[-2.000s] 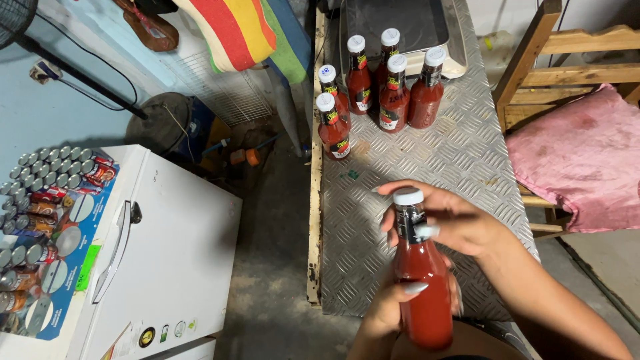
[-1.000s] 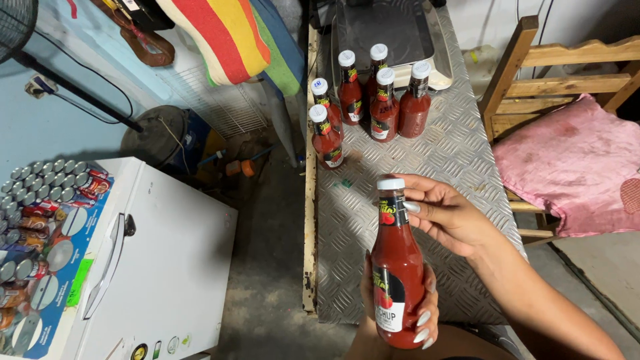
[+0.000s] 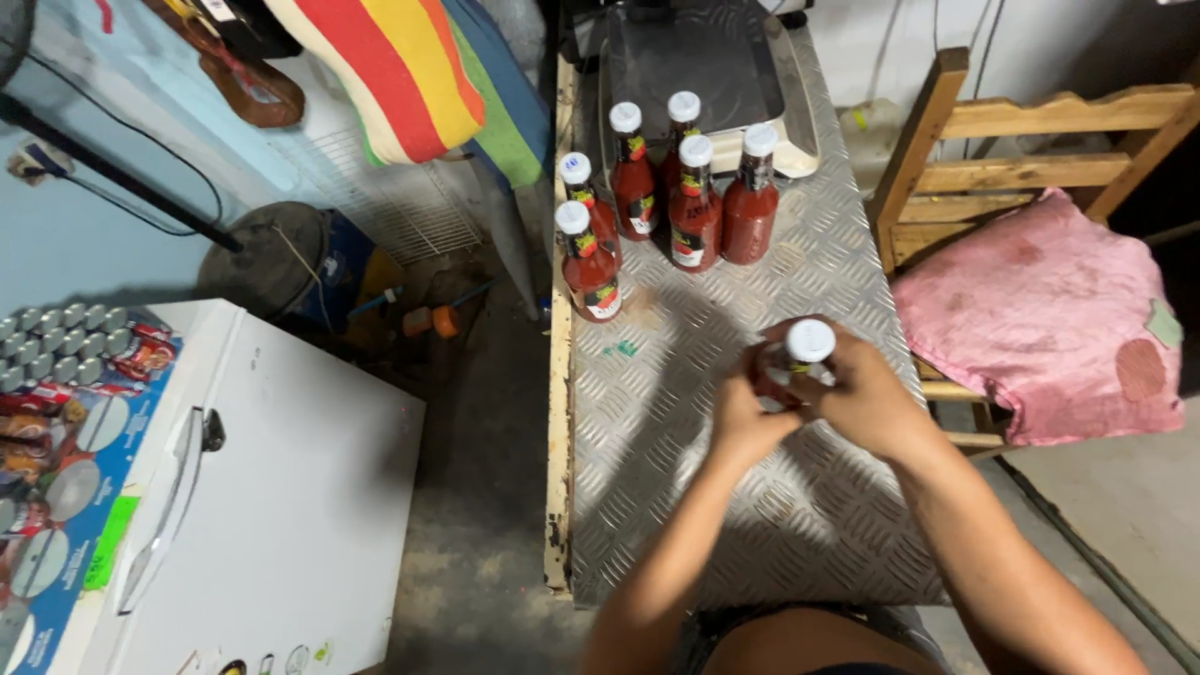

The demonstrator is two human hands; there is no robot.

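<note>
Both my hands hold one glass ketchup bottle with a white cap [image 3: 810,341] above the diamond-plate metal tabletop [image 3: 647,450]. My left hand [image 3: 750,412] wraps its left side, and my right hand [image 3: 858,384] grips its right side near the neck. The hands hide much of the bottle, and I cannot tell whether its base touches the metal. Farther up the table, several capped ketchup bottles [image 3: 696,220] stand upright in a close group. One clear-sided bottle without a visible front label [image 3: 750,211] stands at the group's right.
A scale with a dark tray [image 3: 698,70] sits behind the bottles. To the right is a wooden chair [image 3: 1031,173] with a pink cushion [image 3: 1041,309]. On the left stands a white chest freezer [image 3: 291,469] with packed cans [image 3: 56,347] on top. A striped cloth [image 3: 403,66] hangs nearby.
The held bottle has moved forward over the table, away from my body, with both hands around it. Its label faced me a second ago; now mostly the cap shows. The grouped bottles remain standing.
</note>
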